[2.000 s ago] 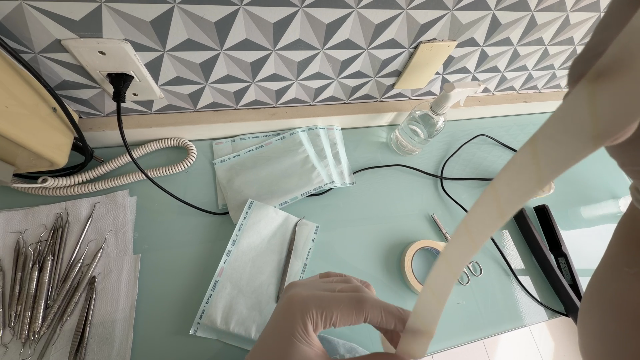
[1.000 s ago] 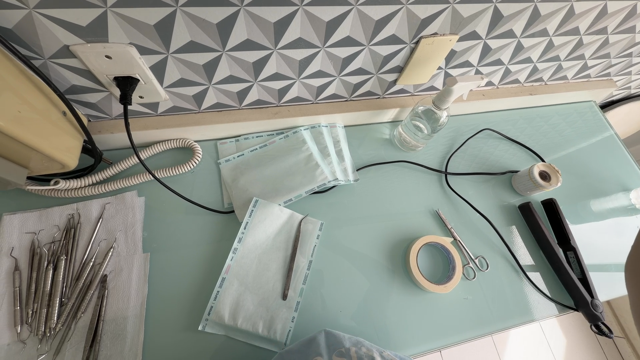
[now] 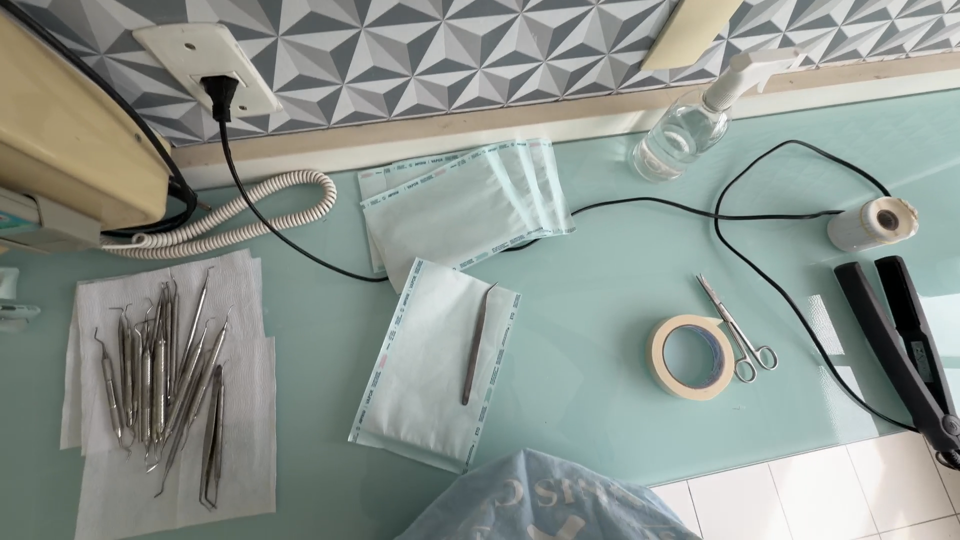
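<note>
Neither my left hand nor my right hand is in view. A sterilization pouch (image 3: 427, 360) lies on the glass tabletop, with metal tweezers (image 3: 478, 345) resting on it near its right side. Behind it, more sterilization pouches (image 3: 457, 210) are fanned out. At the left, several metal dental instruments (image 3: 157, 375) and another pair of tweezers (image 3: 214, 442) lie on white paper towels (image 3: 244, 480). To the right are a roll of masking tape (image 3: 660, 371) and metal scissors (image 3: 726, 319), close together. A black flat iron (image 3: 877, 330) lies partly spread at the right edge.
A clear spray bottle (image 3: 671, 146) stands by the wall. A small white roll (image 3: 862, 227) sits at the right, near a looping black cable (image 3: 772, 270). A coiled cord (image 3: 285, 221) runs from a beige device (image 3: 75, 112). Blue printed fabric (image 3: 547, 502) shows at the bottom.
Two seconds ago a gloved hand was near the pouch and a strip crossed the view at the right; both are gone. The tweezers and pouch lie as before.
</note>
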